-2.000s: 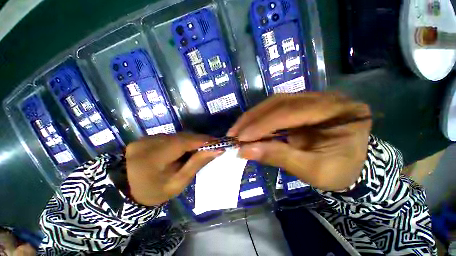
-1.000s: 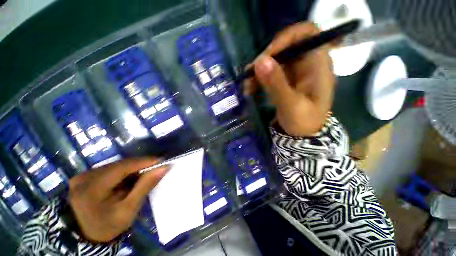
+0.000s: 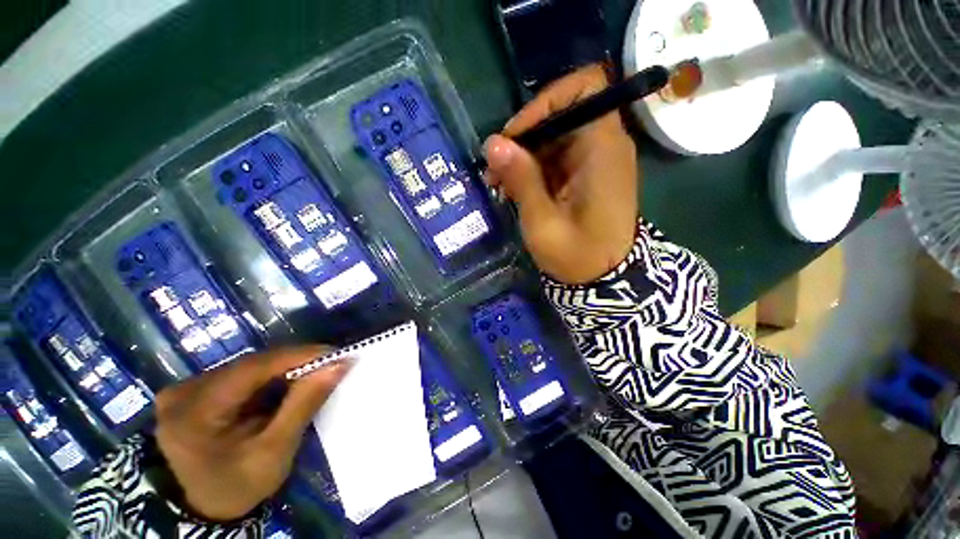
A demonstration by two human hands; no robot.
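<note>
My left hand (image 3: 237,426) pinches the top left corner of a white sticker sheet (image 3: 379,432), which has a row of tiny dark dots along its upper edge and hangs over the lower row of phones. My right hand (image 3: 579,179) holds dark, pen-like tweezers (image 3: 595,111). Their tip is at the right side of a blue phone body (image 3: 421,174) in the tray's upper right pocket; whether it touches, and whether it carries a sticker, I cannot tell. Several more blue phone bodies lie in the clear blister tray (image 3: 405,34), some partly hidden by my left hand and the sheet.
A glossy dark device (image 3: 553,42) lies beyond my right hand. Two white round fan bases (image 3: 721,121) stand at the right, with grey fan grilles (image 3: 884,47) at the upper right. A blue object (image 3: 911,390) and cardboard-coloured boxes (image 3: 795,295) are below the bench edge at right.
Over two seconds my right hand has left the sheet's dotted edge and moved to the upper right phone. My left hand still holds the sheet. The view has shifted to the right.
</note>
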